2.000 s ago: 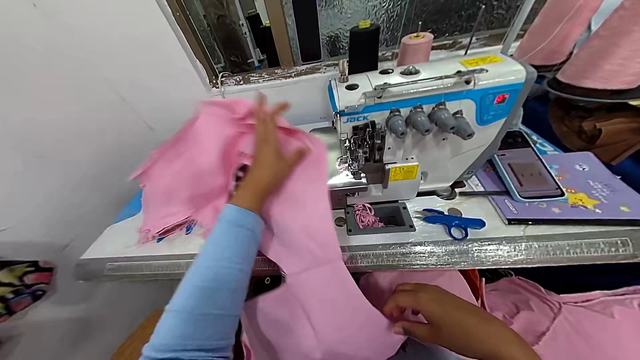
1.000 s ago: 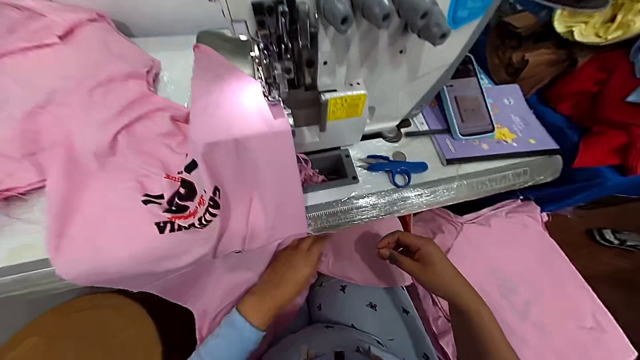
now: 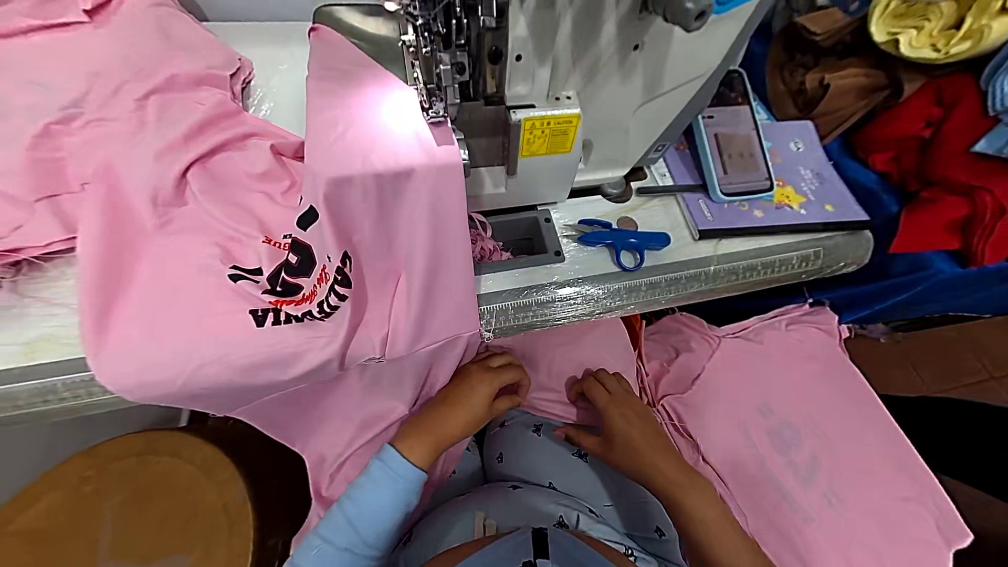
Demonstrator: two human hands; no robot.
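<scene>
A pink printed shirt piece (image 3: 197,299) lies over the table edge, its right side under the presser foot of a white overlock sewing machine (image 3: 606,94). My left hand (image 3: 472,398) pinches that cloth's right edge just below the table edge, fingers curled. On a smaller pink piece (image 3: 567,358) over my lap rests my right hand (image 3: 618,421), its fingertips touching the cloth and its thumb apart; whether it grips any fabric is not clear. More pink shirt fabric (image 3: 795,441) hangs to the right of my right hand.
Blue thread snips (image 3: 622,239) lie beside a grey scrap tray (image 3: 535,236). A phone (image 3: 734,150) rests on a purple notebook (image 3: 827,185). A pink stack (image 3: 94,102) is at upper left, a round brown stool (image 3: 134,504) at lower left, red cloth (image 3: 945,165) at right.
Two seconds ago my left hand was over the pink fabric on the table; now it is at the cloth edge by my lap. The printed piece has come under the presser foot. The view has moved closer.
</scene>
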